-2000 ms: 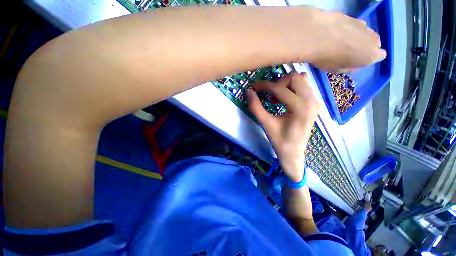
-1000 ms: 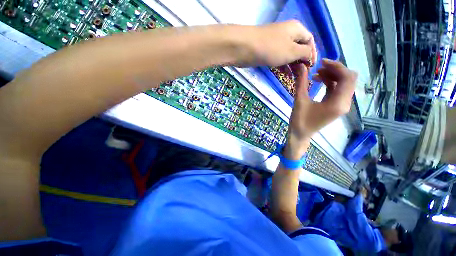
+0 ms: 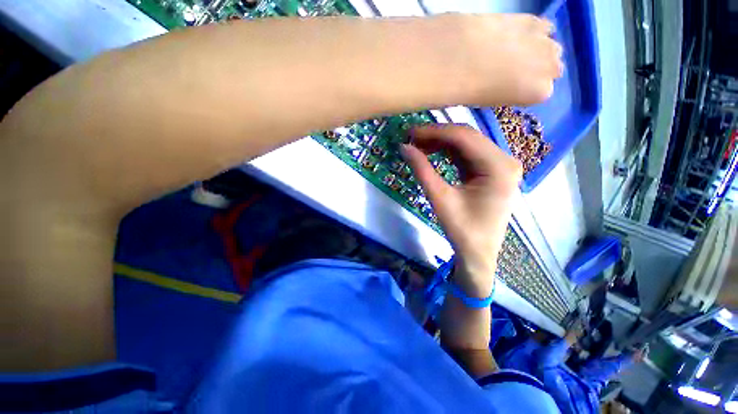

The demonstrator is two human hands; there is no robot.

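A green circuit board panel (image 3: 368, 144) lies in the white-edged track, with small silver, white and dark parts and copper rings on it. My right hand (image 3: 477, 186), with a blue wrist band, is over the panel, thumb and forefinger tips close together near its surface. Whether a small part is between them cannot be told. My left hand (image 3: 510, 61) reaches across above the panel to the blue bin (image 3: 576, 101). Its fingers are curled and what they hold is hidden. Copper-coloured pieces (image 3: 522, 137) lie heaped in the bin's near end.
My left forearm hides part of the board row. More small-patterned boards (image 3: 526, 271) run on to the lower right. A second blue bin (image 3: 593, 259) stands farther along. Another person's blue sleeve (image 3: 550, 356) shows at the lower right. A red frame (image 3: 235, 247) is below the track.
A second ago both hands were together over the bin. My right hand has moved back left over the boards, while my left hand stays by the bin. The view has shifted too.
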